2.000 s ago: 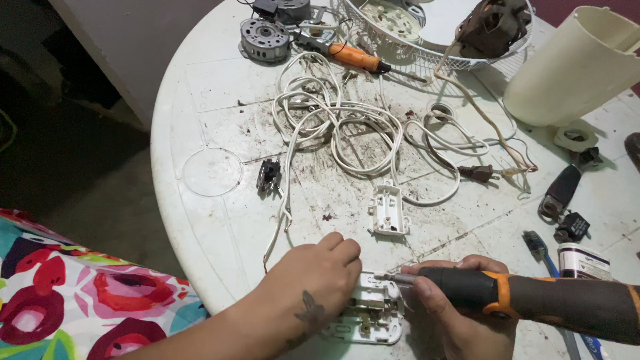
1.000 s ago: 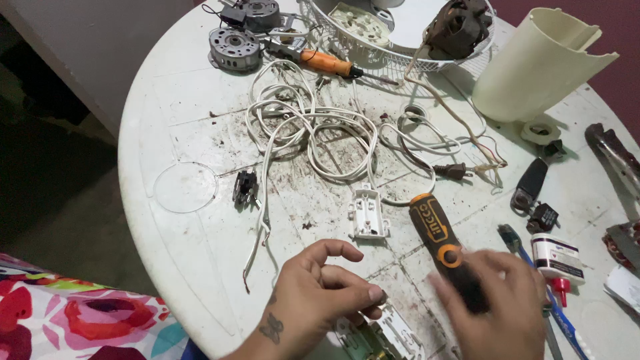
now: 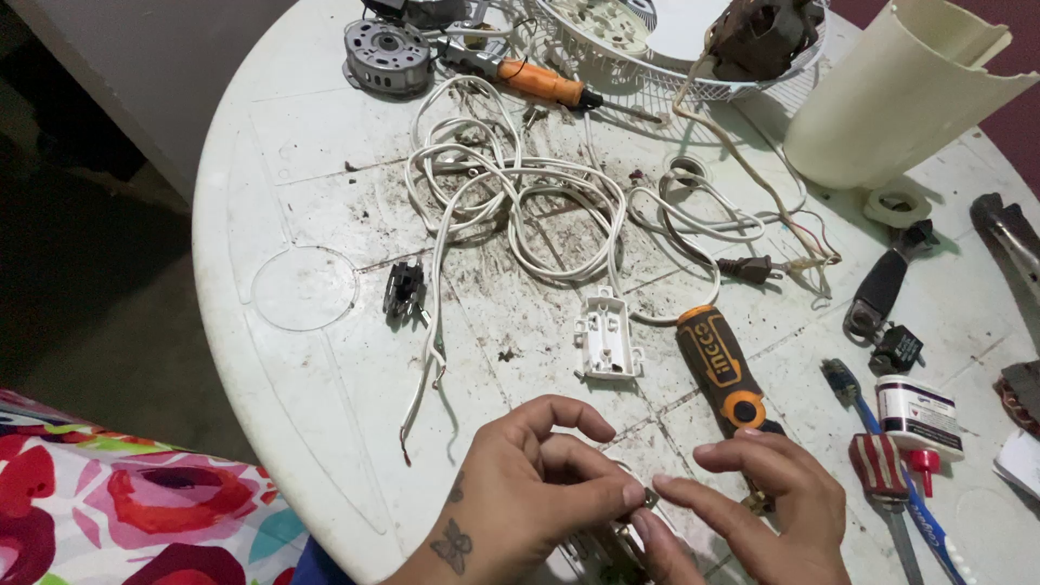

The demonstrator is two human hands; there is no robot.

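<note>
My left hand (image 3: 548,479) pinches a small metal piece (image 3: 648,497) between thumb and forefinger, above a white plastic housing (image 3: 581,556) at the bottom of the view. The fingertips of my right hand (image 3: 764,504) come up to the same small piece from the right; whether they grip it is hard to tell. Both hands partly hide the housing. An Ingco screwdriver handle (image 3: 719,366) lies on the table just beyond my right hand. Past my left hand rests another white plastic housing part (image 3: 608,337). The bared ends of a white cord (image 3: 439,325) lie to its left.
On the white round table (image 3: 219,268) are a black plastic part (image 3: 404,292), an orange screwdriver (image 3: 540,81), a metal motor cover (image 3: 388,57), a fan grille (image 3: 650,73) and a cream plastic shell (image 3: 877,106). A brown plug (image 3: 747,270), toothbrush (image 3: 845,386) and small white bottle (image 3: 918,414) lie right.
The black-and-orange driver, held in my right hand two seconds ago, now lies on the table. My right hand has come back to my left hand over the housing.
</note>
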